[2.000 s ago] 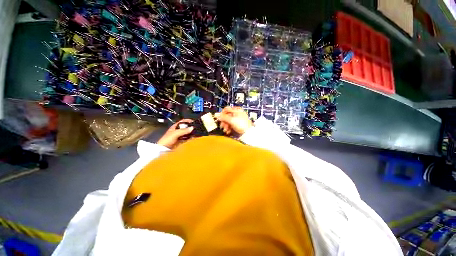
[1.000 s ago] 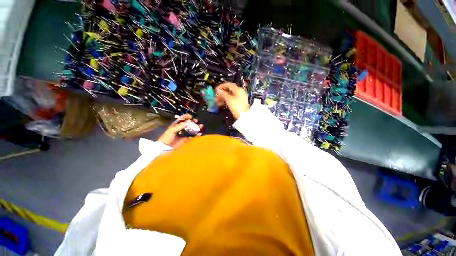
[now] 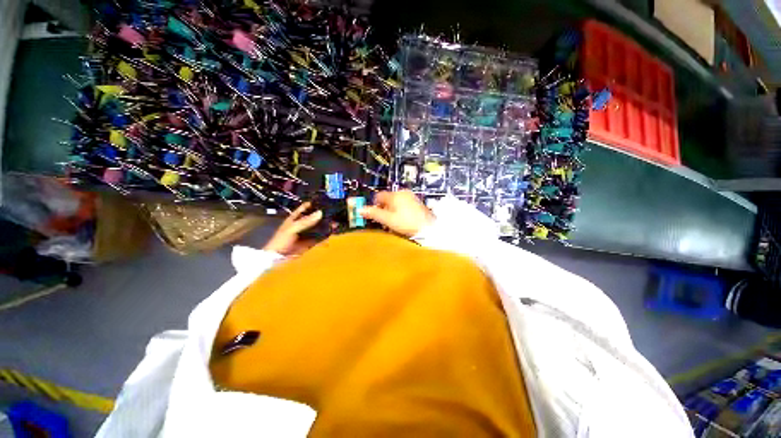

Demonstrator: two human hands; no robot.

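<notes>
My right hand [image 3: 401, 213] holds a small teal part [image 3: 356, 211] at its fingertips, close to my body. My left hand [image 3: 295, 231] is beside it on the left, fingers curled at a dark area; whether it holds something cannot be told. A blue part [image 3: 335, 184] with thin leads lies just beyond the teal part. A dense pile of coloured parts with spiky leads [image 3: 184, 107] lies ahead and left. A clear compartment tray [image 3: 461, 141] with small parts in its pockets lies ahead and right of my right hand.
A narrower strip of leaded parts [image 3: 555, 158] runs along the clear tray's right side. A red-orange compartment tray [image 3: 631, 92] lies farther right on the green bench [image 3: 659, 201]. A shiny brownish bag [image 3: 201, 229] is below the bench edge at left.
My right hand took hold of the teal part beside the blue one and brought it back towards my body. The whitish part seen at my left hand earlier no longer shows there.
</notes>
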